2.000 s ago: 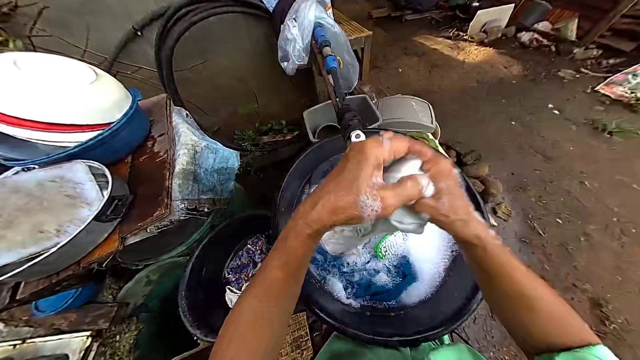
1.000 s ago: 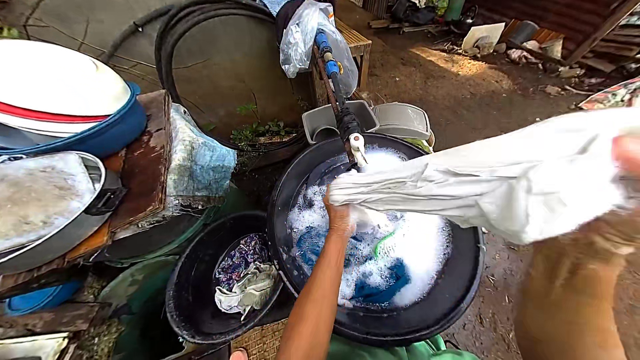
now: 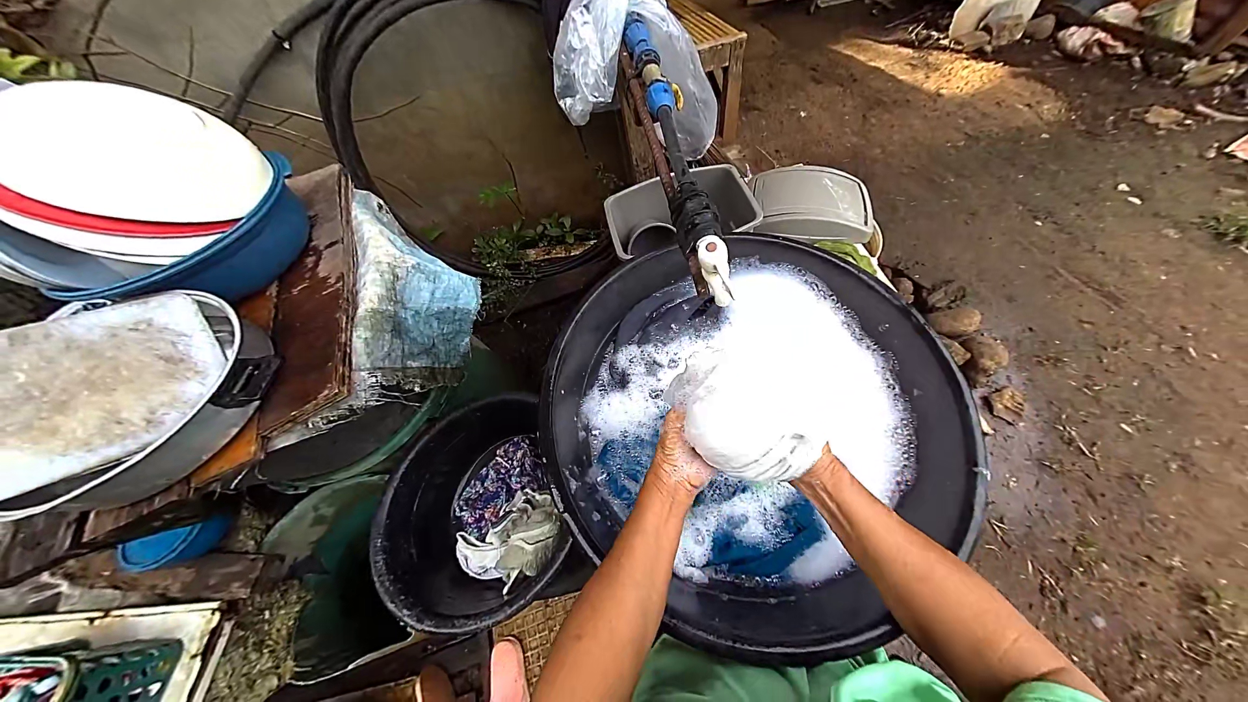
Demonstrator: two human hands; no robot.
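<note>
A large black basin [image 3: 770,624] of sudsy water stands in front of me, with blue cloth [image 3: 760,536] under the foam. Over it, a bunched white cloth [image 3: 756,429] is held between both hands, below a white tap [image 3: 715,268]. My left hand [image 3: 682,453] grips its left side. My right hand [image 3: 814,468] is at its lower right, its fingers mostly hidden by cloth and foam. At the left, a smaller black basin [image 3: 419,585] holds a patterned dark cloth [image 3: 502,483] and a pale cloth [image 3: 522,536].
Stacked basins [image 3: 283,224] and a lidded pot [image 3: 210,429] stand on boards at the left. Grey plastic bins [image 3: 814,200] sit behind the large basin. A pipe with blue fittings [image 3: 648,58] leads to the tap. Stones [image 3: 955,322] lie on the dirt at the right.
A second ago the white cloth was stretched out to the right between my hands; now it is bunched over the foam. My right hand has come back left. The foam looks wider.
</note>
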